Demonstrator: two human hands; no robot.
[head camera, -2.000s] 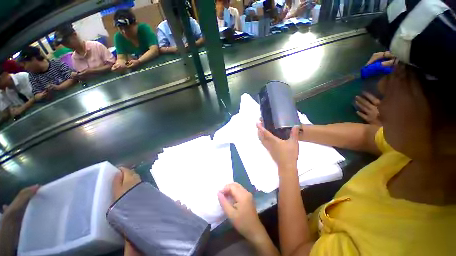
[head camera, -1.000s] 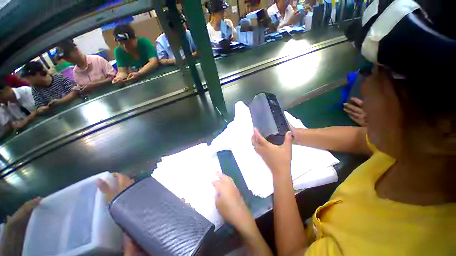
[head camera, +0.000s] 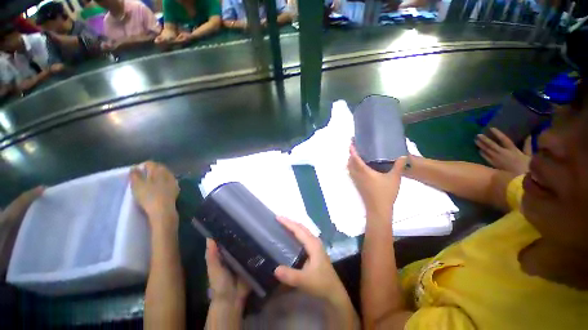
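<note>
A dark grey speaker (head camera: 251, 229) is tilted in the lower middle, its black control strip with small marks facing down-left. My left hand (head camera: 224, 274) holds it from below on the left; part of the fingers is hidden behind it. My right hand (head camera: 313, 261) grips its lower right end, with the thumb on the end cap's edge. White sheets (head camera: 258, 171) lie in a fanned stack just behind the speaker, and a second white stack (head camera: 422, 209) lies to the right.
At left, a neighbour's hands (head camera: 155, 187) hold a white foam tray (head camera: 77, 225). At right, a person in yellow (head camera: 477, 277) holds another speaker (head camera: 379, 129). Farther right is a third speaker (head camera: 519, 119) near blue cloth. A green post (head camera: 311, 71) stands by the shiny conveyor (head camera: 213, 119).
My right hand has come from the white stack onto the speaker. The speaker has turned, so its control strip now shows. The view has tilted down; the neighbour's hand now rests on the tray's rim.
</note>
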